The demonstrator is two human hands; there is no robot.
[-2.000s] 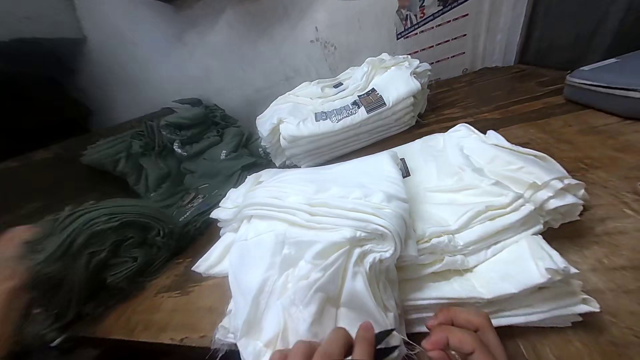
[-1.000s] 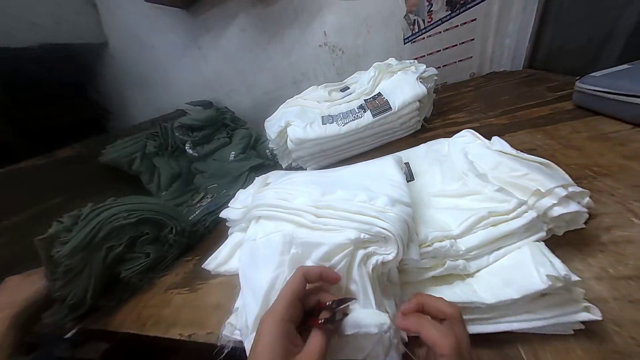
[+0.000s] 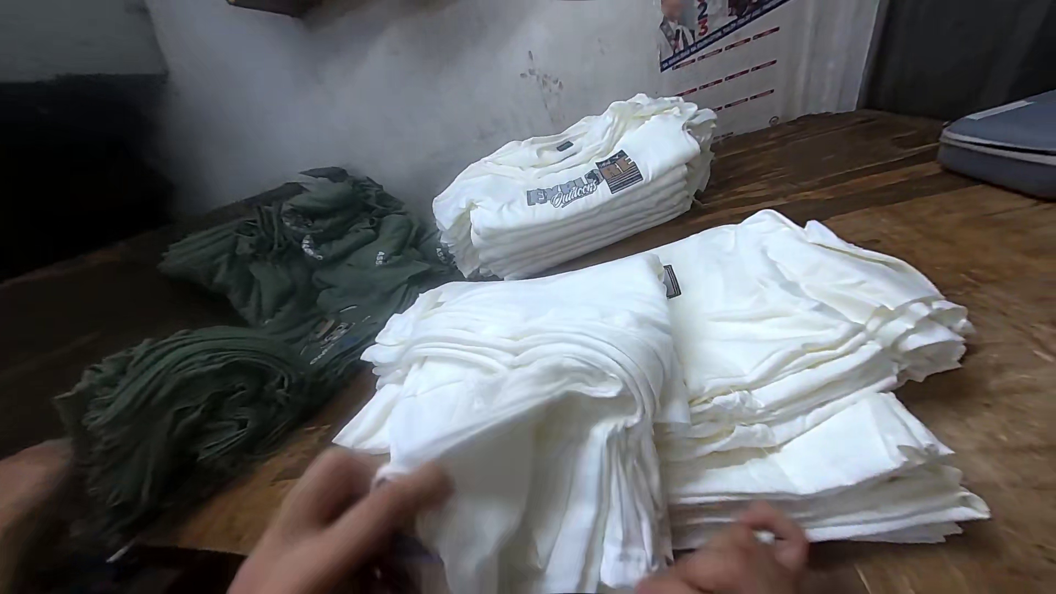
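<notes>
A stack of draped white fabric pieces [image 3: 528, 330] lies in the middle, overlapping another white fabric stack [image 3: 775, 305] with a small dark patch at its edge. My left hand [image 3: 346, 520], blurred, is at the lower left corner of the top piece, with the fabric edge between thumb and fingers. A dark thing, too blurred to name, shows under these fingers. My right hand [image 3: 734, 553] is curled at the bottom, in front of the right stack; a small pale spot shows at its fingertips, and what it holds is unclear.
Behind are folded white shirts [image 3: 569, 198] with printed fronts. Dark green garments [image 3: 330, 247] and a green fabric bundle [image 3: 198, 404] lie left on the wooden table [image 3: 1015, 330]. Another person's hand [image 3: 33, 487] is at the far left. A grey zippered case [image 3: 1002, 144] sits back right.
My hands have moved apart. One second ago my left hand held small snips at the white fabric near my right hand; now it is at the stack's left corner, where an edge is lifted.
</notes>
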